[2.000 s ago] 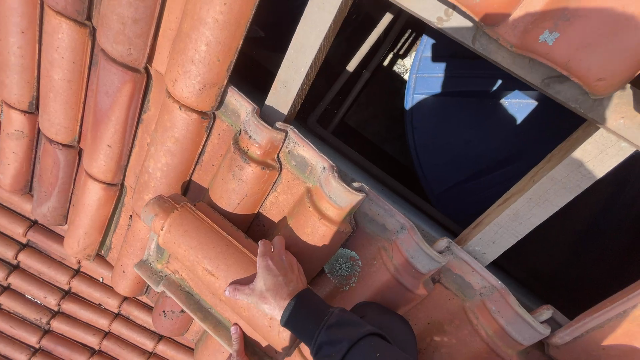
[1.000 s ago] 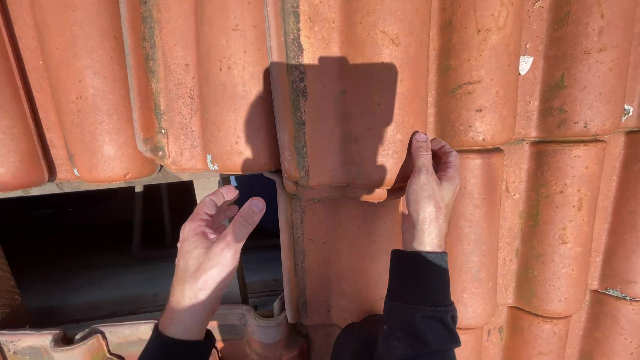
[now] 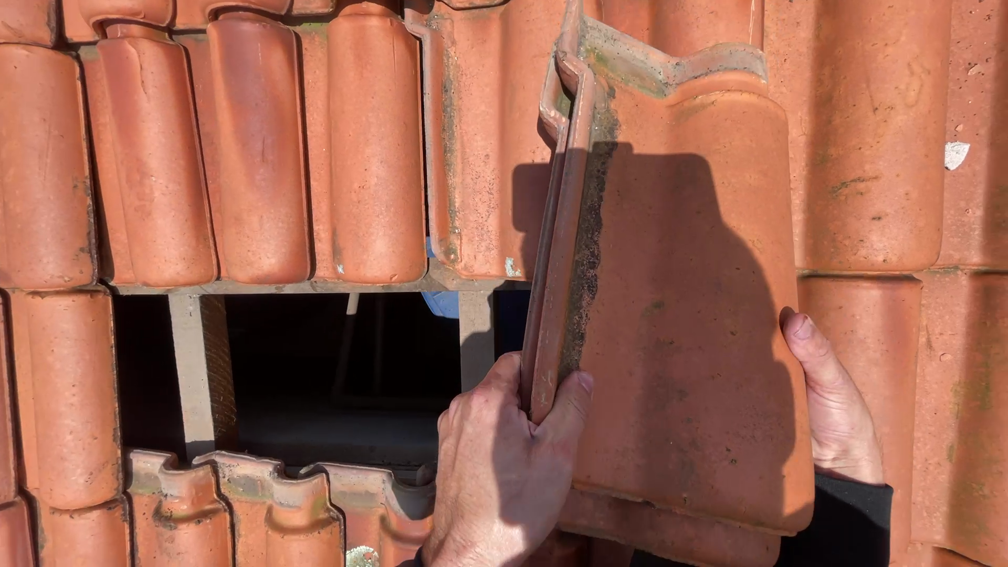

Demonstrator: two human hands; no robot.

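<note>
A clay roof tile (image 3: 693, 315) is raised off the roof between both hands, with a second tile's edge showing below and along its left side. My left hand (image 3: 508, 457) grips the left edges near the bottom, thumb on the upper face. Around the lower right edge is my right hand (image 3: 835, 402), its thumb visible at the rim and its fingers hidden behind. Dark grime runs along the tile's left edge, and a shadow covers much of its face.
Left of the hands is an opening with a wooden rafter (image 3: 201, 370) and another rafter (image 3: 476, 339) across it. Below it lies a row of tiles (image 3: 303, 512); above, overlapping tiles (image 3: 374, 157). More tiles (image 3: 866, 142) lie to the right.
One second ago the left hand was off the tiles and the right hand was at a tile edge. Now both hold a lifted tile. The view has shifted.
</note>
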